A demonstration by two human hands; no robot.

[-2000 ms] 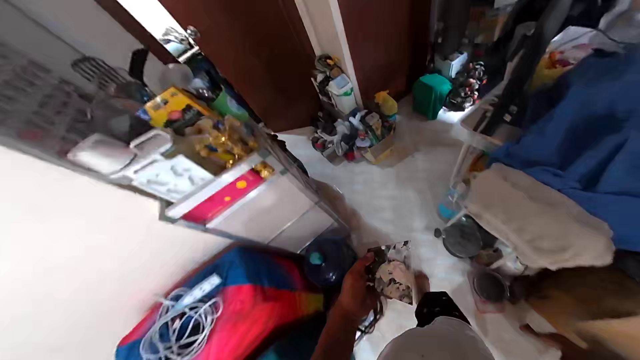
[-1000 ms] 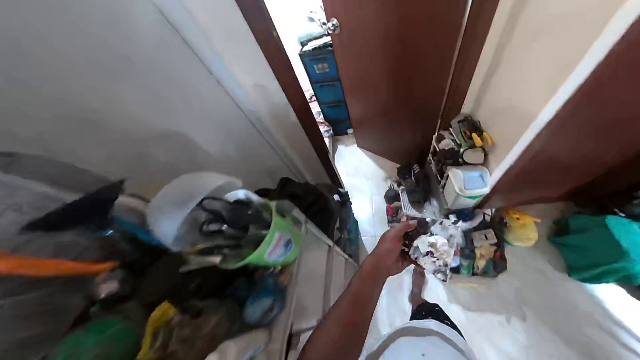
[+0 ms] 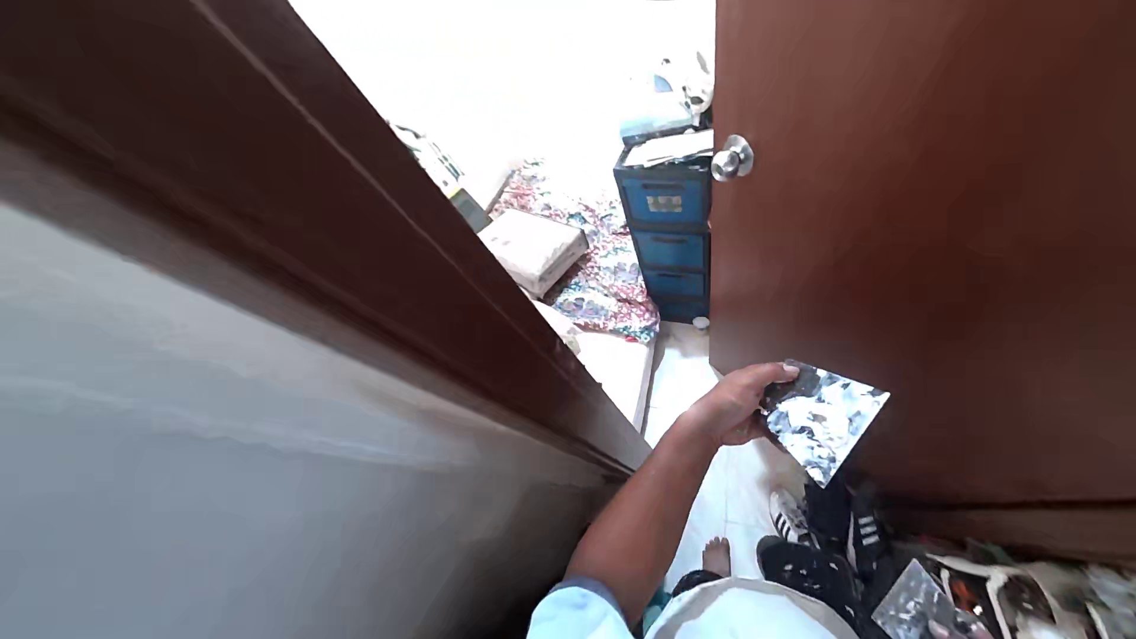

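My left hand [image 3: 741,404] grips the left corner of a thin square glossy piece [image 3: 825,422] with a grey-and-white pattern, thumb on top. It is held in front of a brown door [image 3: 923,240] with a round metal knob [image 3: 732,159]. At the bottom right edge, the fingertips of my right hand [image 3: 963,628] show at a second patterned square piece [image 3: 914,603]; most of that hand is cut off by the frame, and its hold appears to be on this piece.
A dark door frame [image 3: 355,222] and a grey wall [image 3: 222,461] rise at left. Beyond the doorway stand a blue drawer unit [image 3: 670,248], a white box [image 3: 532,248] and a floral cloth [image 3: 612,266]. Black-and-white shoes [image 3: 790,519] and a container of mixed items [image 3: 1021,595] lie at lower right.
The view has swung left from the cluttered shelf and floor to the doorway, now much nearer. My left hand still holds the patterned square. My right hand's fingertips have come into view.
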